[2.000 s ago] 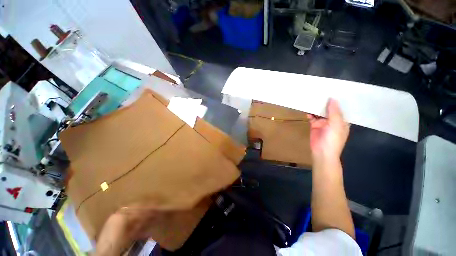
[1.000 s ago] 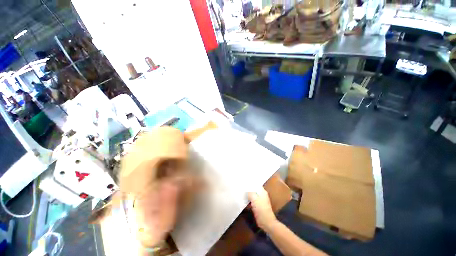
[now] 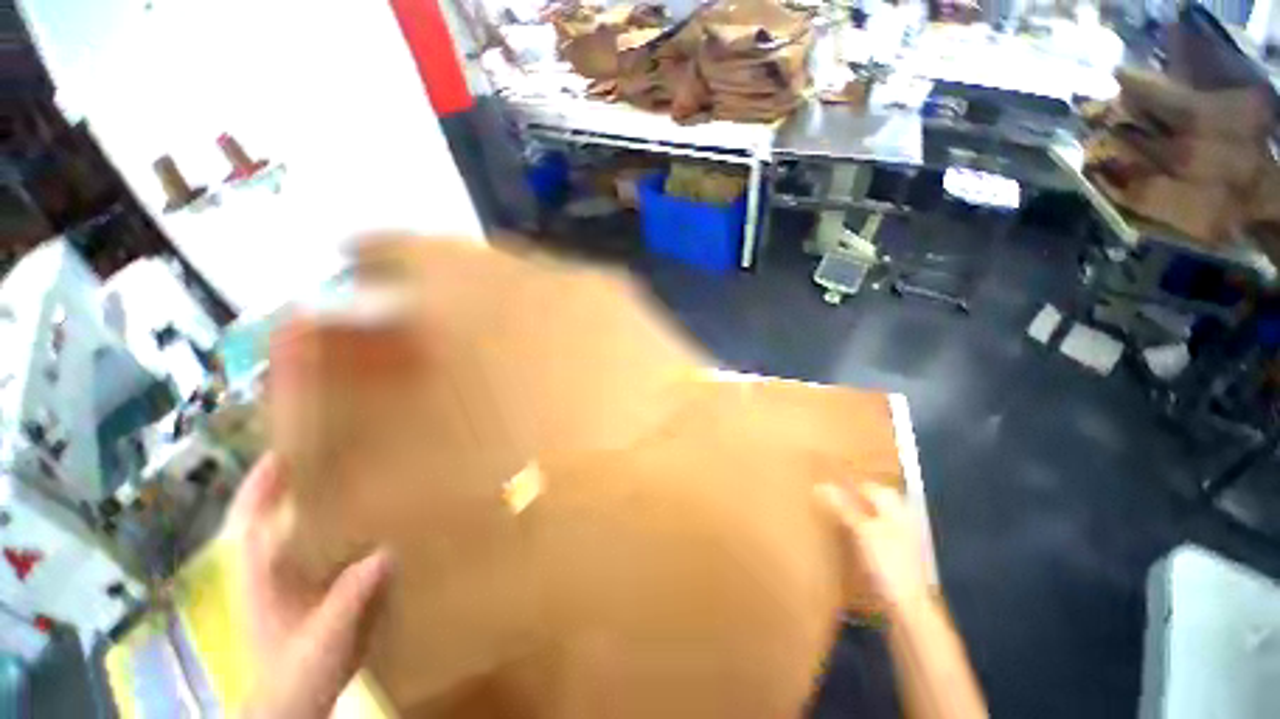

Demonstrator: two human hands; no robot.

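Note:
A large brown garment panel with a small pale yellow tag is held up in front of me, blurred by motion. My left hand grips its left edge between thumb and fingers. My right hand is at its right edge, over another brown panel lying on a white board; its fingertips are blurred and I cannot tell if they grip. The yellow sewing template shows partly at lower left, behind my left hand. The white sewing machine head is at the far left.
Thread cones stand at upper left before a white panel. A grey-white machine housing is at lower right. Behind are tables with brown piles and a blue bin on the dark floor.
The white sheet held in front of me a second ago is no longer seen there. The brown panel is now raised and spread between my hands. The view has shifted to the right.

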